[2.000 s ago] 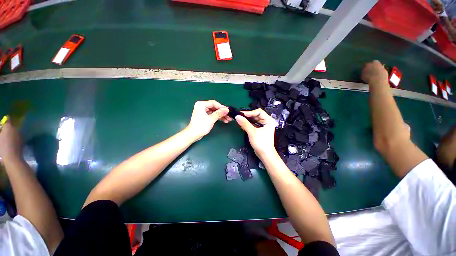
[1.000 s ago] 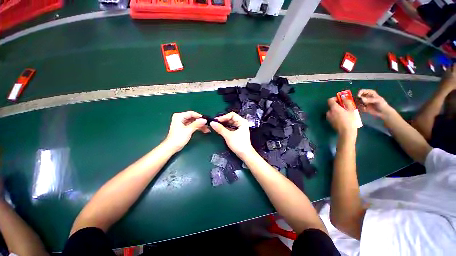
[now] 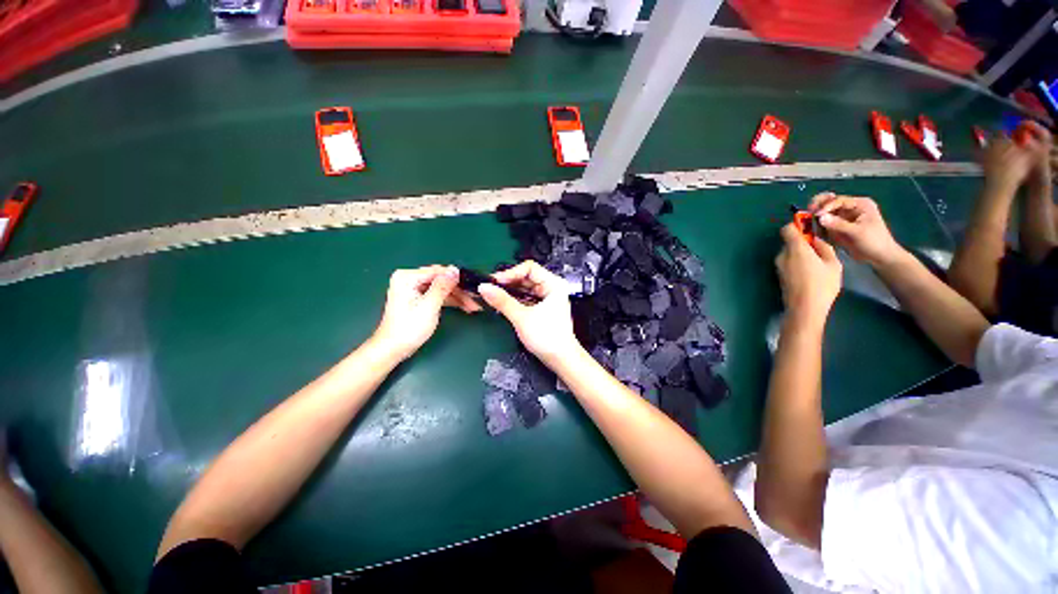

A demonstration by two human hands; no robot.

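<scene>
My left hand [image 3: 420, 306] and my right hand [image 3: 534, 309] meet over the green bench, just left of the black heap. Both pinch a small black part [image 3: 473, 281] between their fingertips. The fingers hide much of it, so I cannot tell whether it is one piece or two. The pile of black parts [image 3: 632, 296] lies beside and beyond my right hand, with some grey or shiny pieces. A few loose greyish parts [image 3: 501, 392] lie at its near left, beside my right forearm.
Orange-red housings [image 3: 340, 142] with white patches lie spaced beyond the pale strip [image 3: 290, 217]. A grey post [image 3: 653, 93] rises behind the heap. A red divided tray [image 3: 400, 31] is at the back. At right, a coworker's hands hold an orange-red housing [image 3: 803, 224]. Another forearm is at lower left.
My hands stay together on the black part, which shows more between the fingertips. The view has shifted right. The housings beyond the strip appear further left. The right coworker's housing is now turned more edge-on.
</scene>
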